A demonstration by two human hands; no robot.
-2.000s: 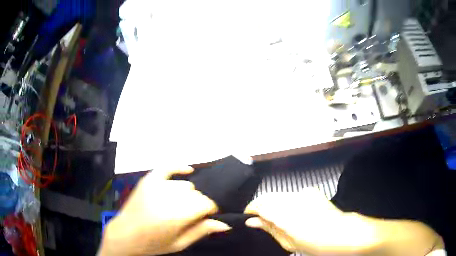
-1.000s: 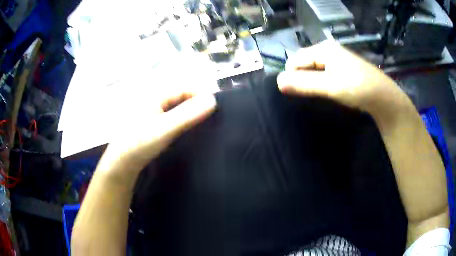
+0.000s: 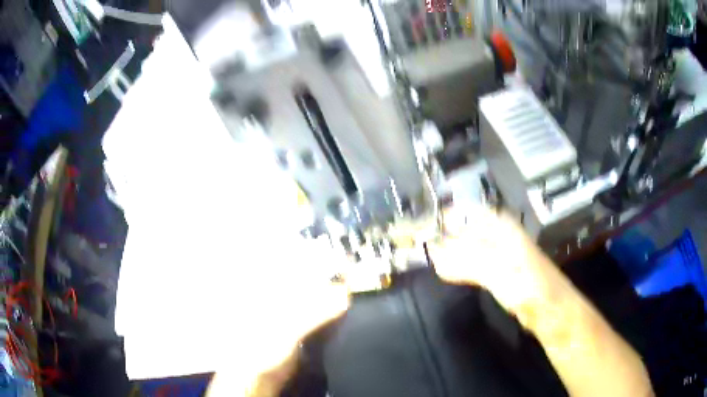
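Observation:
The black garment piece (image 3: 387, 333) spreads from the bottom of the view up to the button clamp (image 3: 372, 275), where its upper edge meets the bright metal parts. My right hand (image 3: 484, 252) lies on the garment's right edge beside the clamp and holds the cloth. My left hand (image 3: 291, 349) is at the garment's left edge, overexposed and blurred, and its fingers do not show clearly. The pale sewing machine head (image 3: 310, 116) with its long dark slot stands above the clamp. No button can be made out.
The white table (image 3: 194, 310) is glaring at the left. A vented cover (image 3: 531, 139) stands right of the head. Behind it is the control panel (image 3: 446, 70) with a red-orange knob (image 3: 502, 53). A blue bin (image 3: 670, 267) is at the lower right. Orange coiled tubing (image 3: 27, 333) is at the far left.
The view has turned up so the machine head shows. The garment, earlier held in my lap and then spread between both hands, now has its upper edge at the clamp.

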